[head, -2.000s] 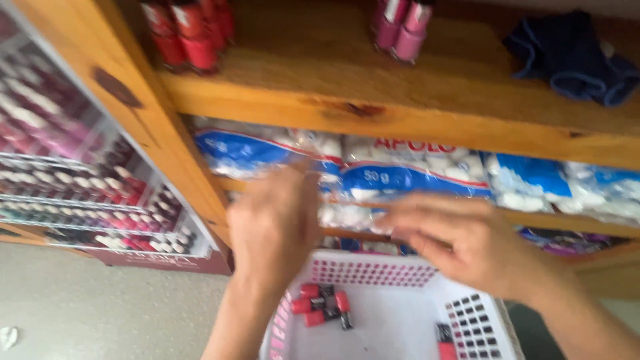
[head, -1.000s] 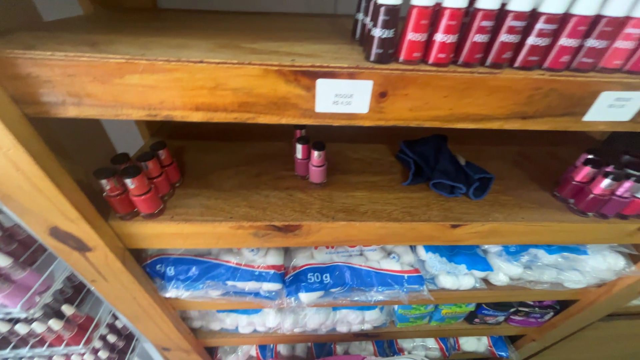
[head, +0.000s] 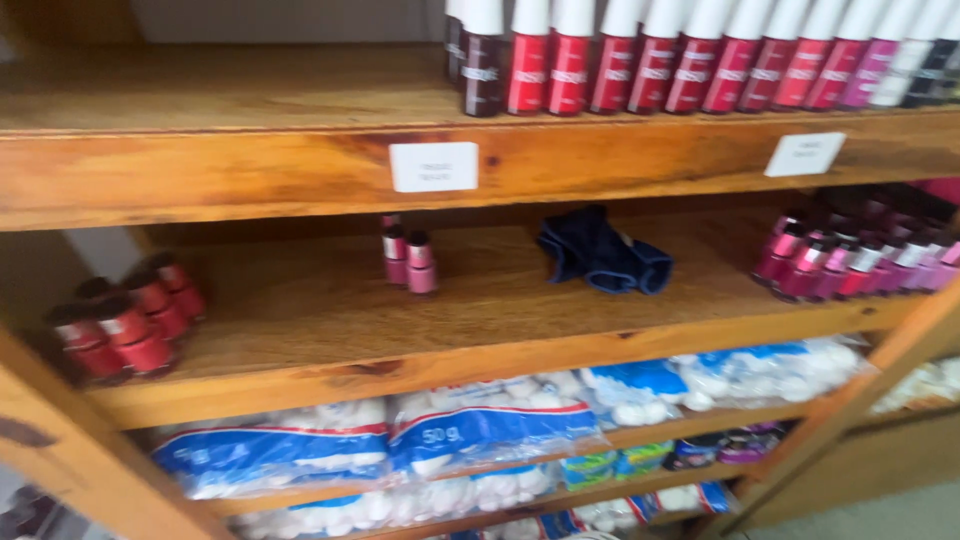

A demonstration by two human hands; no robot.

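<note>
Neither my left hand nor my right hand shows in the head view. On the middle wooden shelf, several red nail polish bottles point(head: 135, 326) with dark caps stand grouped at the left. Two or so pink nail polish bottles point(head: 409, 260) stand near the centre. A crumpled dark blue cloth point(head: 600, 251) lies to their right. A denser group of pink and purple nail polish bottles point(head: 847, 262) stands at the shelf's right end. Blur hides the finer detail.
White-capped nail polish bottles point(head: 652, 67) line the upper shelf, whose wooden edge point(head: 300, 176) bears small white labels point(head: 433, 166). Bags of cotton balls point(head: 487, 427) fill the shelf below. Small green and blue packs point(head: 589, 469) sit lower. A slanting wooden post point(head: 82, 450) borders the left.
Both hands, seen above the white basket two seconds ago, are out of view, and so is the basket. The view has swung up to the shelves.
</note>
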